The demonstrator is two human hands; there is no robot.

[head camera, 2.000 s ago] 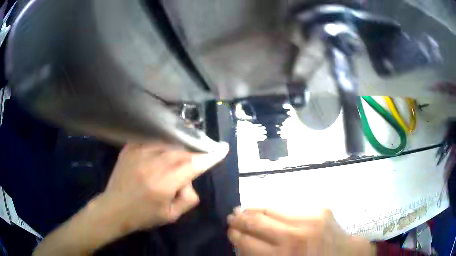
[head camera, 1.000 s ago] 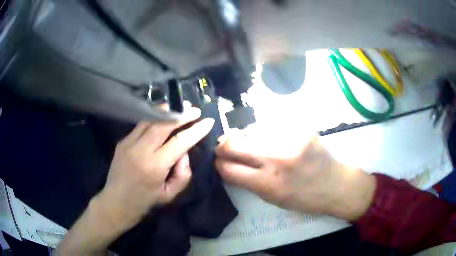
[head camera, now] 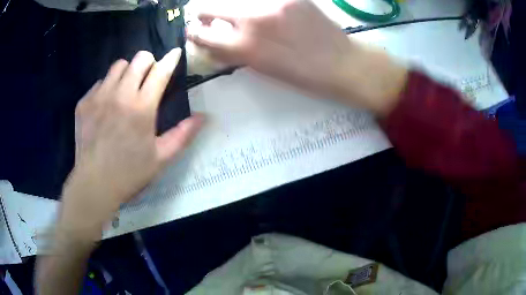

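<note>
The dark cloth (head camera: 43, 109) spreads over the left of the white table, its straight right edge running up towards the sewing machine head (head camera: 95, 4) at the top left. My left hand (head camera: 124, 118) lies on the cloth with fingers spread and the thumb out past the cloth's edge. My right hand (head camera: 271, 40) is blurred at the top, just right of the cloth's upper edge; its fingertips are bent in and it is unclear whether they pinch the edge. The needle area is cut off or hidden.
A green scissors handle (head camera: 372, 12) lies at the top right. Ruler markings (head camera: 277, 151) run along the table's front edge. A small dark object (head camera: 473, 17) is at the upper right. Pale cloth with a brown label (head camera: 362, 275) shows below the table.
The view has tipped down, so the machine head is mostly out of frame and the ruler edge shows. My left hand has flattened and spread on the cloth. My right hand sits near the cloth's upper edge.
</note>
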